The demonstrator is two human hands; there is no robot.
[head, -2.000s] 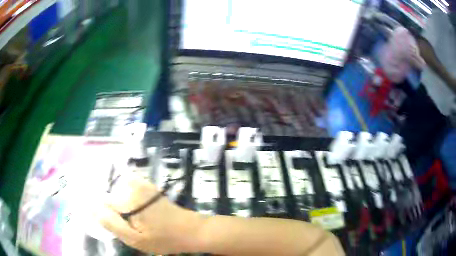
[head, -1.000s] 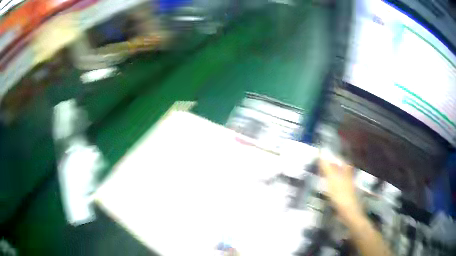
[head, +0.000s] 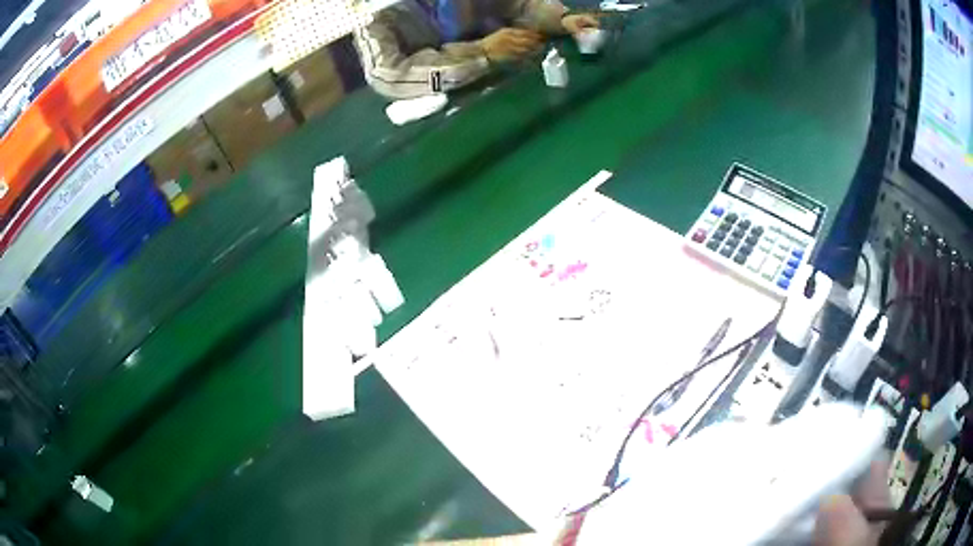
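Observation:
White power adapters [head: 802,307] stand upright in the socket row at the right, thin black leads plugged into their tops. A paper-covered work board [head: 480,373] with pink print lies left of them; a dark lead and a pen-like stick [head: 704,357] are on it. My left hand [head: 747,469], in a glaring white glove, reaches in from the bottom towards the sockets; its fingertips are washed out. My right hand [head: 854,517] is bare, cut off at the lower right, partly behind the glove, close to a dark cable. Whether either holds anything is hidden.
A long white rail [head: 325,373] with several adapters lies on the green surface [head: 213,384], left of the board. A loose adapter [head: 93,493] lies far left. A calculator [head: 755,229] sits beyond the board, the monitor [head: 944,107] upper right. A person's hands [head: 512,45] work opposite.
The view has swung left, showing the rail and person. The gloved left hand has come in over the board's lower right. The bare right hand, earlier stretched out, now shows only as fingers at lower right.

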